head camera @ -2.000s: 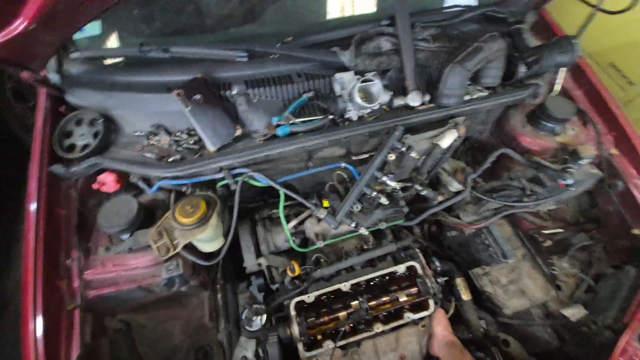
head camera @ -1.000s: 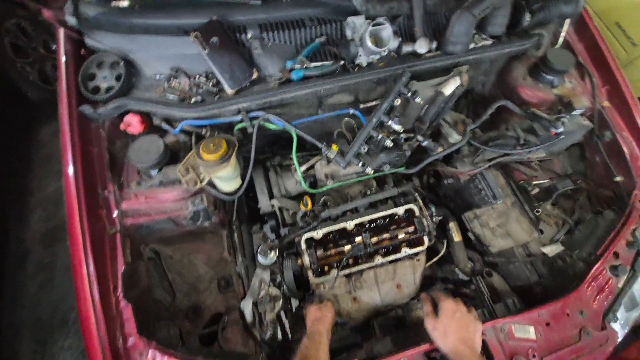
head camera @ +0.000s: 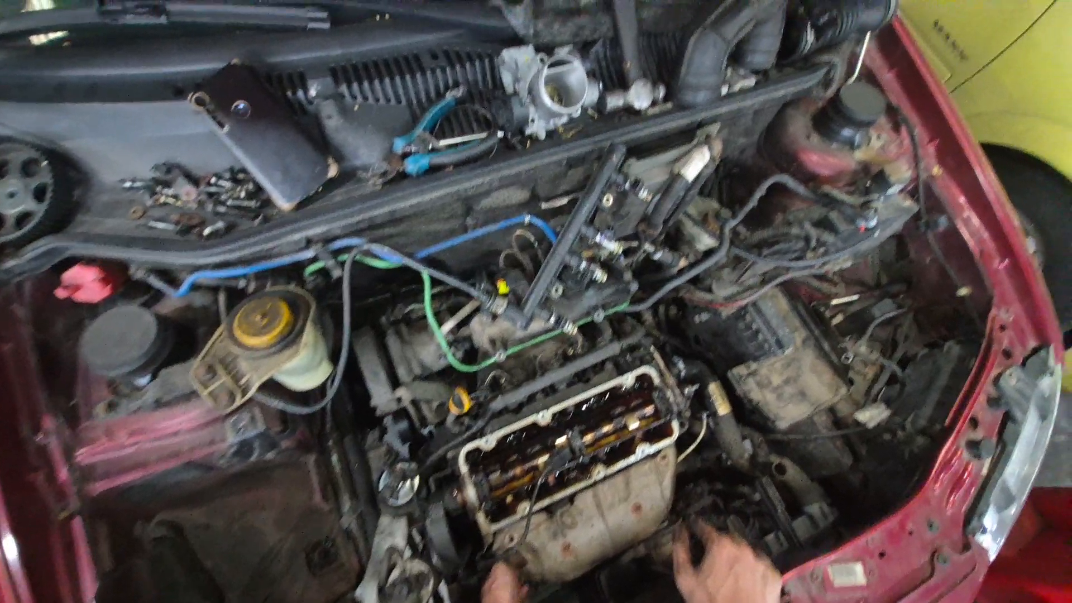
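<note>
The engine's open cylinder head, with its camshaft showing inside a pale rim, lies in the car's engine bay. Against its front side is a dirty metal heat shield. My left hand is at the shield's lower left corner, mostly cut off by the frame's bottom edge. Just right of the shield's lower right corner, my right hand reaches down with curled fingers; their tips are dark and blurred. Whether either hand grips something cannot be made out. A yellow dipstick handle stands behind the head's left end.
A fuel rail with injectors lies behind the engine, near blue and green hoses. On the cowl are a throttle body, blue-handled pliers, a dark phone case, loose bolts and a toothed pulley. A reservoir stands left.
Two seconds ago only one hand showed, by the head's right end. Both hands are now at the front of the engine, beside the heat shield. The view has shifted.
</note>
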